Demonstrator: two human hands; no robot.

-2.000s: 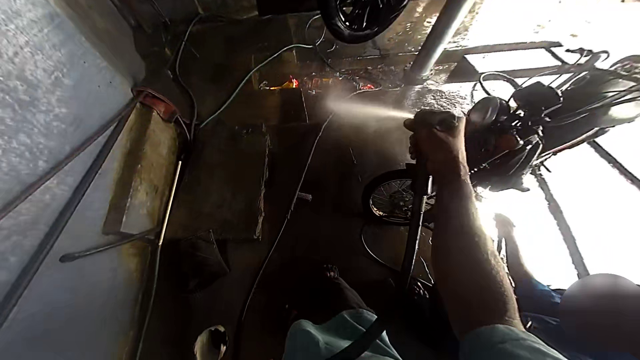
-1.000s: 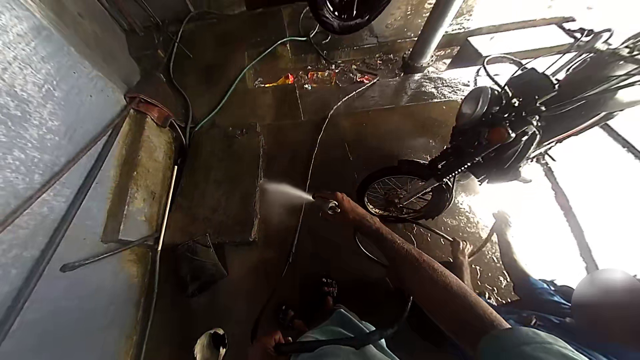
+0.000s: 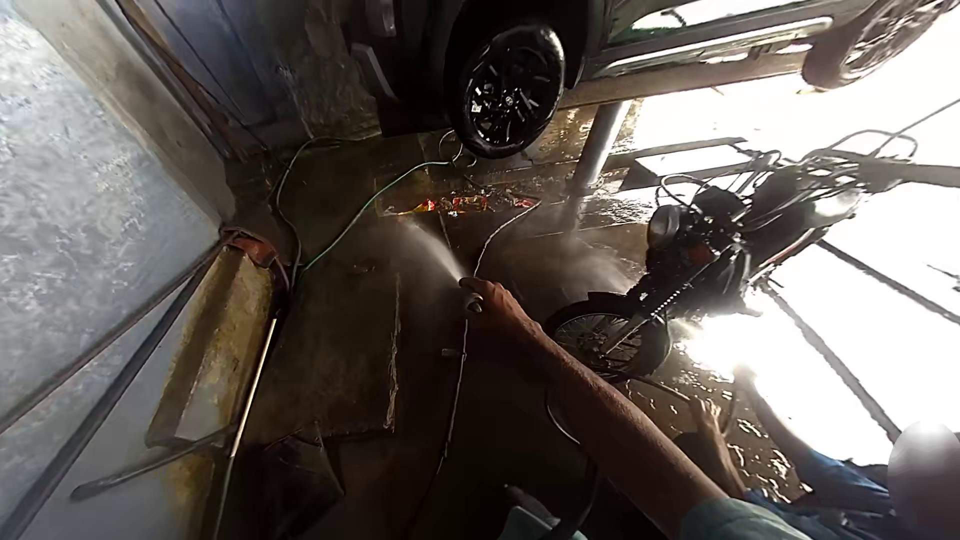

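My right hand (image 3: 496, 306) reaches out past the middle of the view, its fingers closed around a small spray nozzle (image 3: 474, 301). A white jet of water (image 3: 439, 251) leaves the nozzle toward the upper left, over the wet floor. Scraps of red and yellow litter (image 3: 461, 203) lie on the floor beyond the jet. To the right of my forearm stands a motorcycle (image 3: 739, 225), its front wheel (image 3: 607, 337) close to my arm. A dark hose (image 3: 589, 487) runs near my lap. My left hand cannot be made out.
A car wheel (image 3: 512, 90) and a metal post (image 3: 600, 146) are at the top. A green hose (image 3: 360, 214) and a pale cord (image 3: 459, 390) cross the floor. A concrete ledge (image 3: 214, 345) lines the left wall. Another person (image 3: 825, 480) is at the lower right, near the motorcycle.
My right hand first swung left from beside the motorcycle, then moved farther out over the floor. The jet now points up and left. The view has tilted up, showing more of the car.
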